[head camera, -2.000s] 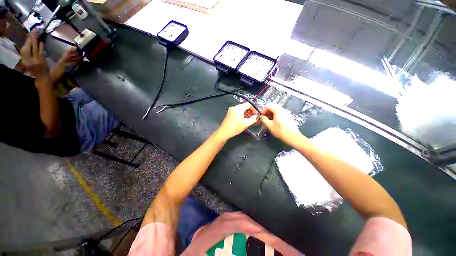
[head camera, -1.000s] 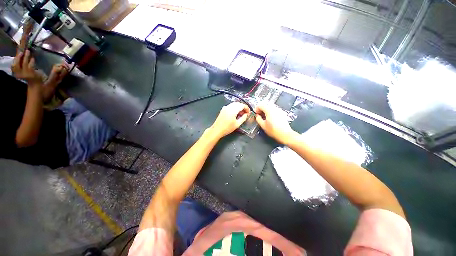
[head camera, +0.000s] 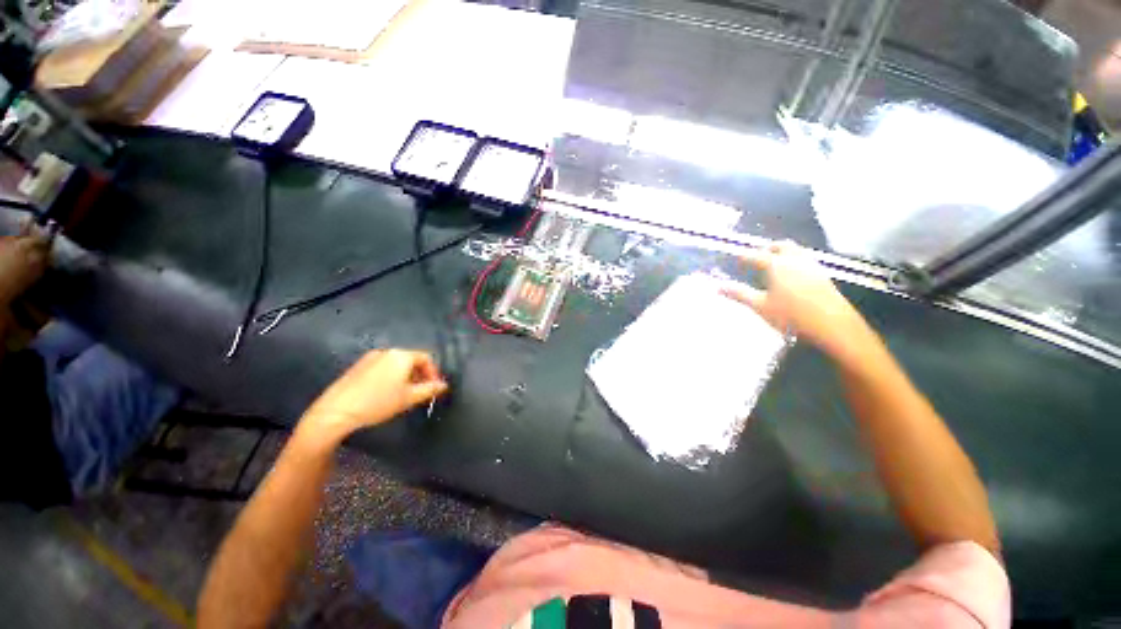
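Note:
My left hand (head camera: 384, 391) pinches the end of a black lamp cable above the dark green bench, with pale wire tips below the fingers. The cable is blurred and runs up to the lamps. My right hand (head camera: 793, 293) is at the upper right corner of the white glossy stack of bags (head camera: 688, 369), fingers apart; whether it touches a bag is unclear. Two square LED work lights, one (head camera: 435, 156) beside another (head camera: 502, 172), stand at the bench's far side. The test fixture (head camera: 532, 297) with a red wire (head camera: 476, 301) lies between my hands.
A third work light (head camera: 273, 124) stands farther left, its cable (head camera: 261, 246) on the bench. Cardboard pieces (head camera: 117, 68) lie at the far left on a white sheet (head camera: 369, 92). A metal-framed panel runs behind the bench. Another person's hand (head camera: 19, 264) is at the left edge.
Both hands have left the fixture: my left hand moved left and nearer me with the cable, my right hand moved right to the bag stack. The fixture is uncovered. The view has shifted right.

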